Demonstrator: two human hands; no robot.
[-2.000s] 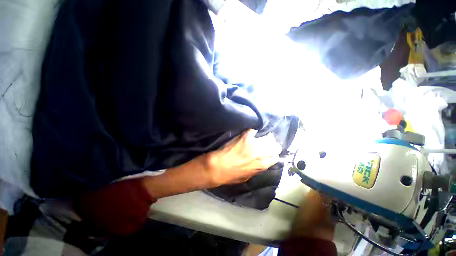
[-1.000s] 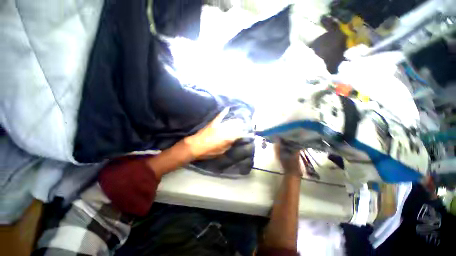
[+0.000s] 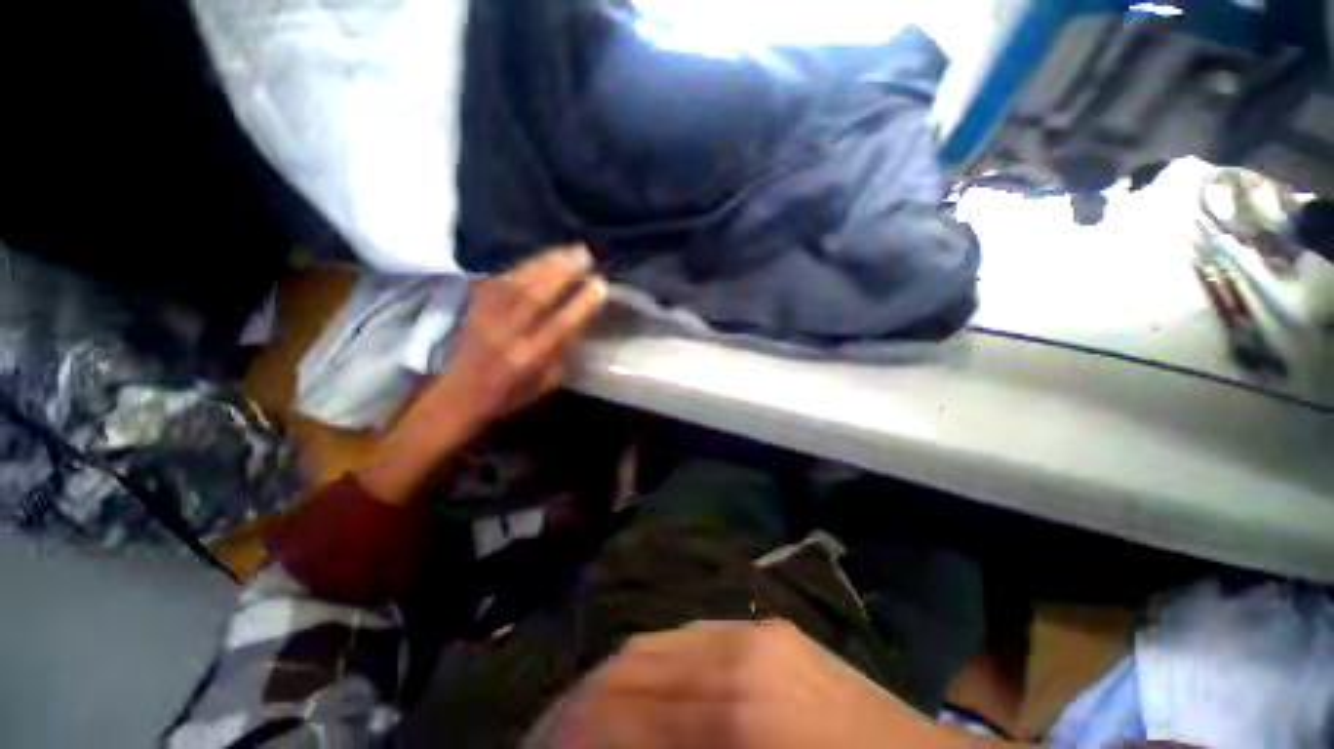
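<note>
The dark navy garment fabric (image 3: 790, 205) lies bunched on the machine table, left of the machine head. A white padding panel (image 3: 366, 132) hangs along its left side. My left hand (image 3: 512, 329), bare with a maroon sleeve, is at the garment's lower edge by the table's left end. Its fingers are bent, and whether they grip the cloth is unclear. My right hand (image 3: 717, 680) is low over my lap, blurred and partly cut off by the bottom edge; its fingertips and any held thing cannot be made out.
The machine head (image 3: 1170, 103) with its blue band is at the upper right. Red-handled snips (image 3: 1236, 315) lie on the white table (image 3: 907, 410). Crumpled shiny dark material (image 3: 161, 454) is at the left. White cloth (image 3: 388, 344) lies behind my left forearm. Pale blue cloth (image 3: 1229, 659) is below the table.
The view has swung down towards my lap. My right hand has left the needle area for my lap. My left hand has moved from near the needle to the garment's lower edge.
</note>
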